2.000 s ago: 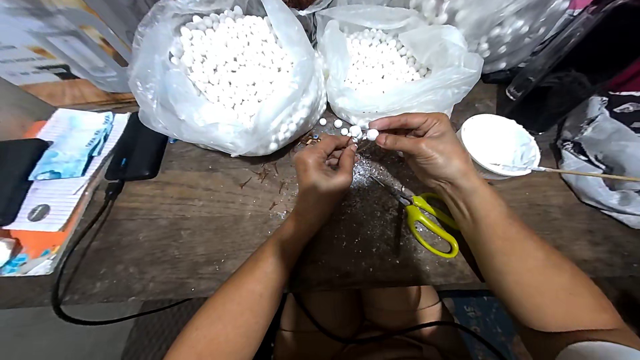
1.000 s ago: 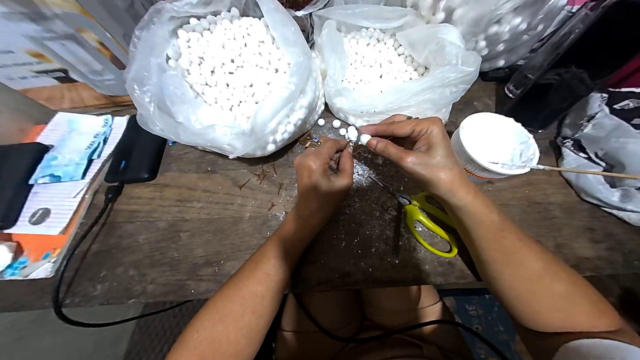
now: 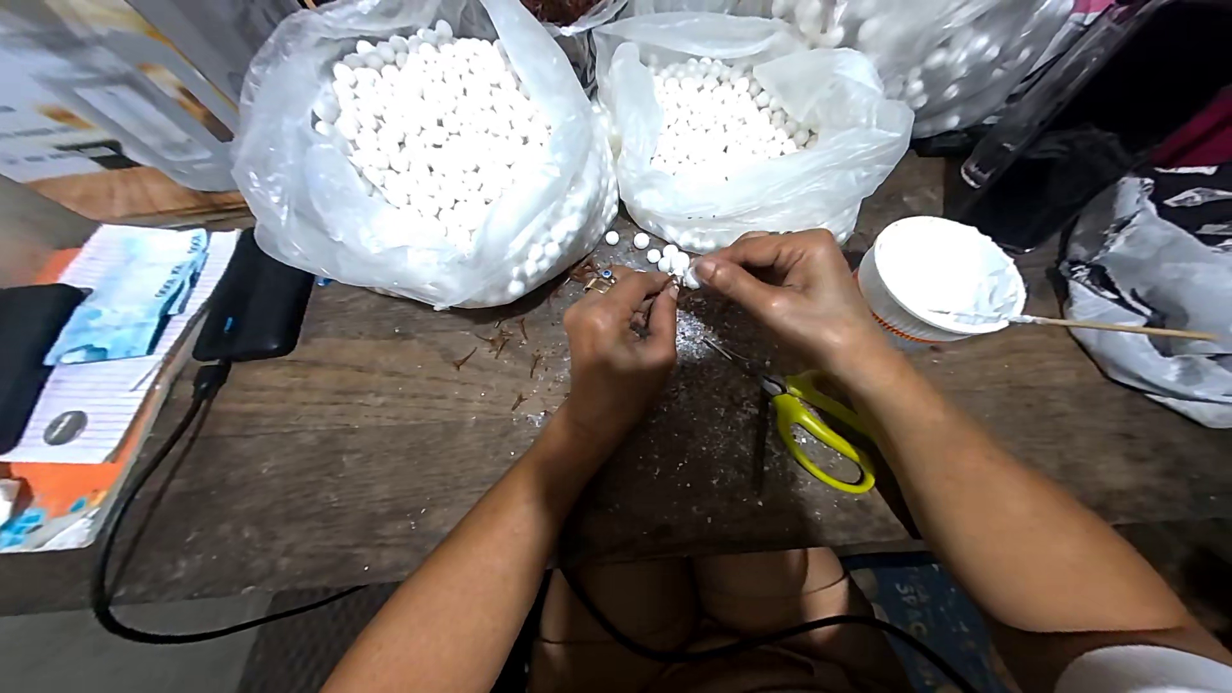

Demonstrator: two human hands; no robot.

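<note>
My left hand (image 3: 626, 337) and my right hand (image 3: 794, 289) meet fingertip to fingertip over the wooden table. The left fingers pinch a tiny whitish piece, too small to make out. A small white ball (image 3: 691, 278) is between the thumb and index finger of my right hand. More white balls (image 3: 669, 258) lie just beyond the fingertips. Scissors with yellow-green handles (image 3: 818, 433) rest below my right hand, their blades pointing toward my left hand. Reddish-brown stem-like bits (image 3: 496, 339) are scattered left of my left hand.
Two plastic bags of white balls, a large one (image 3: 568, 183) and a smaller one (image 3: 751, 197), stand behind my hands. Right is a tub of white paste (image 3: 938, 274) with a thin stick (image 3: 1116, 325). Left are a black power bank (image 3: 252, 303), a cable (image 3: 135, 500) and papers (image 3: 106, 385).
My right fingertips have drawn slightly back from my left ones since a second ago. The tub has shifted a little to the left since the earliest frame.
</note>
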